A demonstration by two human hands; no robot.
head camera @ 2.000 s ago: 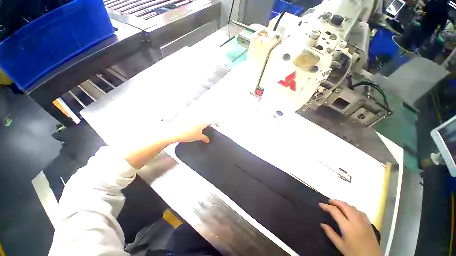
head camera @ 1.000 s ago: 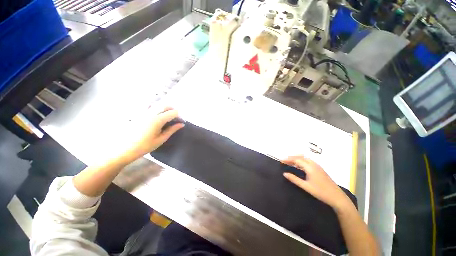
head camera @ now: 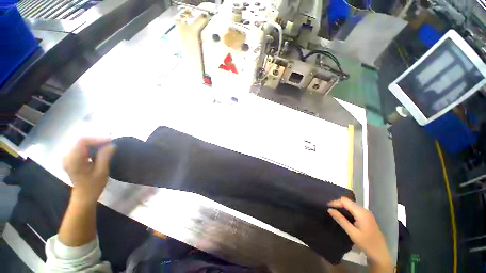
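A long dark fabric panel [head camera: 229,173] lies across the white board [head camera: 290,126] and the metal table edge in front of me. My left hand [head camera: 89,162] pinches its left end, which is pulled out to the left and looks bent or lifted. My right hand [head camera: 354,221] holds the panel near its right end, thumb and fingers at the fabric. A second panel edge seems to lie beneath, but I cannot tell clearly. A small rectangle mark [head camera: 309,145] shows on the board behind the fabric.
The cream sewing head [head camera: 229,50] with a red logo stands behind the board. A clamp block with black hoses [head camera: 301,77] is to its right. A control screen [head camera: 442,77] is at the right. A blue bin [head camera: 17,40] is at upper left. Yellow tape [head camera: 350,160] edges the board.
My left hand has moved left with the fabric end pinched in it, stretching the fabric leftward. My right hand has moved to the panel's right end and taken hold there. The view has shifted right.
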